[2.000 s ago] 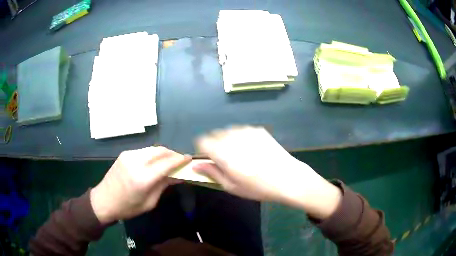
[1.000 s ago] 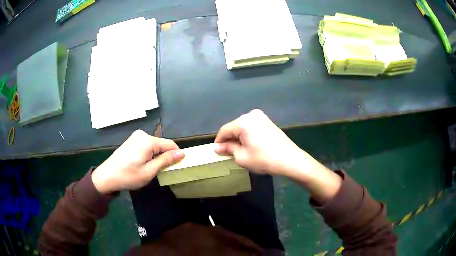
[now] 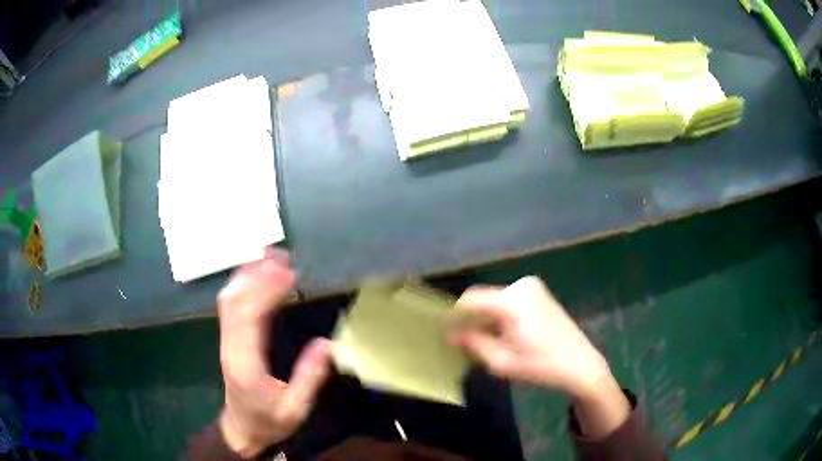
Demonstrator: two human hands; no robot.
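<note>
A yellow-green insulating sheet (image 3: 401, 340) is tilted and blurred above the dark-clothed lap. My right hand (image 3: 532, 338) grips its right side. My left hand (image 3: 270, 351) is at its left with thumb and fingers spread; the thumb is near the sheet's left edge, and whether it touches is unclear. The unfolded sheet stack (image 3: 221, 176) lies left of centre, its lower right corner near my left fingertips. The second sheet stack (image 3: 446, 76) lies right of centre. The nested folded pile (image 3: 640, 90) lies farther right with raised edge flaps.
Translucent sheets (image 3: 77, 207) lie at far left beside rubber bands (image 3: 34, 248) and a green plastic piece (image 3: 13, 212). A circuit board (image 3: 144, 49) is at the back left. A green strip (image 3: 780, 38) is at far right. The ledge's front edge (image 3: 577, 238) runs before the lap.
The sheet has turned from a level hold in both hands to a tilted one on my right hand's side. My left hand has opened and moved lower. The camera view has shifted.
</note>
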